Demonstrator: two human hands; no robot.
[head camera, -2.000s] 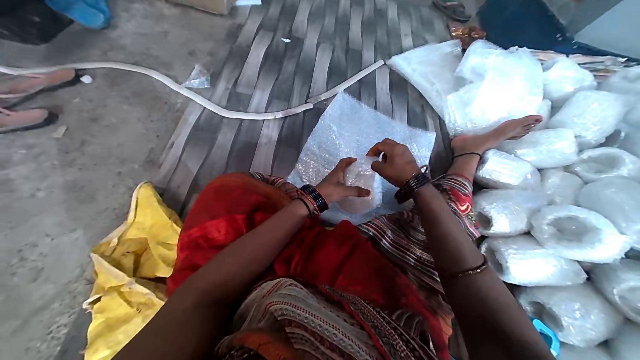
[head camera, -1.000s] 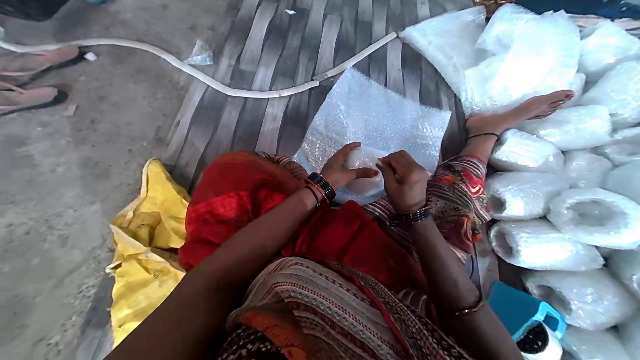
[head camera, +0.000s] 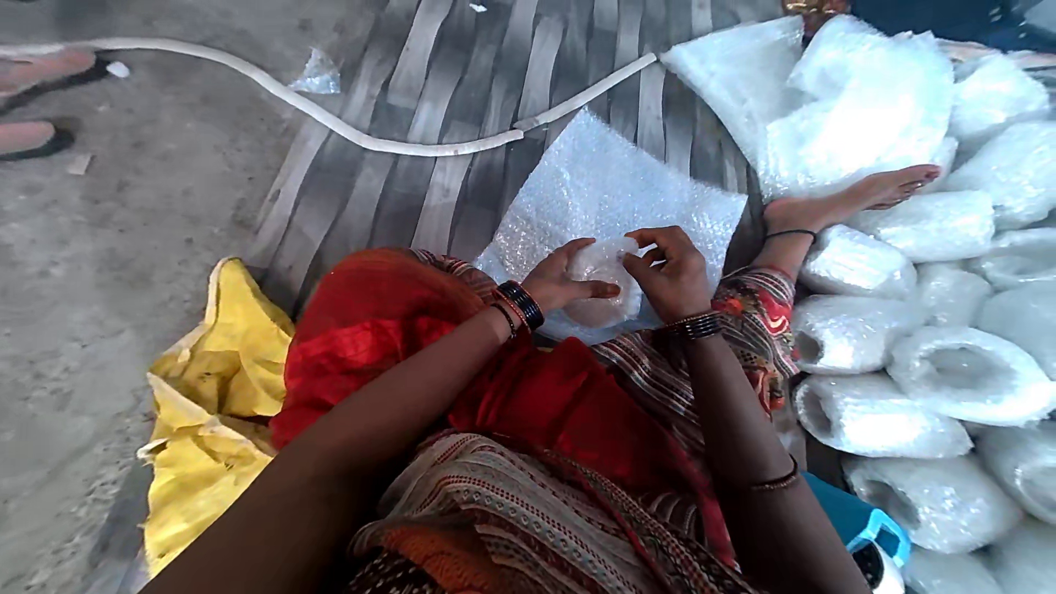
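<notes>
My left hand (head camera: 569, 280) grips the left side of a small rounded bundle of bubble wrap (head camera: 601, 268), its thumb across the front. At the bundle's upper right edge, the thumb and fingertips of my right hand (head camera: 672, 272) pinch the wrap. What the bundle holds inside cannot be told. Under both hands a flat sheet of bubble wrap (head camera: 610, 181) lies over the mat, close to my lap. Black bangles circle both wrists.
Bubble-wrapped bundles (head camera: 973, 371) are heaped at the right, beside my bare foot. More bubble wrap sheets (head camera: 858, 107) lie behind them. A white tube (head camera: 412, 148) crosses the striped mat (head camera: 462, 66). A yellow sack (head camera: 231, 355) lies left, a blue container (head camera: 850, 511) lower right.
My right hand was more closed one second ago; its fingers now spread along the bundle's edge. My left hand stays on the bundle.
</notes>
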